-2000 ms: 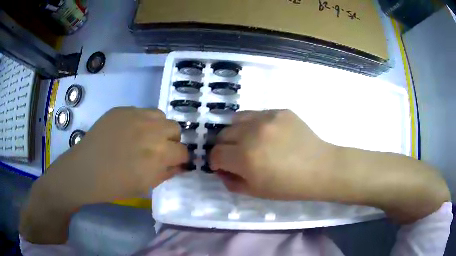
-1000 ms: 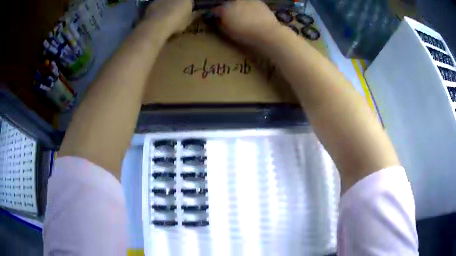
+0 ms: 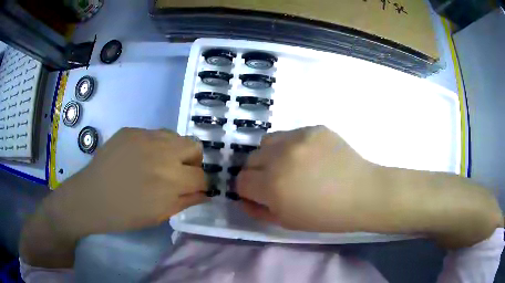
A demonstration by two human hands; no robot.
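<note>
The white slotted tray lies in front of me, its right part overexposed. Two columns of black-rimmed round parts stand on edge along its left side. My left hand is over the tray's left edge, its fingers on round parts at the near end of the left column. My right hand is over the tray with its fingers on round parts at the near end of the right column. The fingers partly hide these parts.
Several loose round parts lie on the table at left. A cardboard-topped stack is just beyond the tray. A white gridded panel is at far left. Yellow tape runs along both side edges.
Both hands have come back from the far side of the cardboard to the tray. Each column now shows another part at its near end, under the fingers.
</note>
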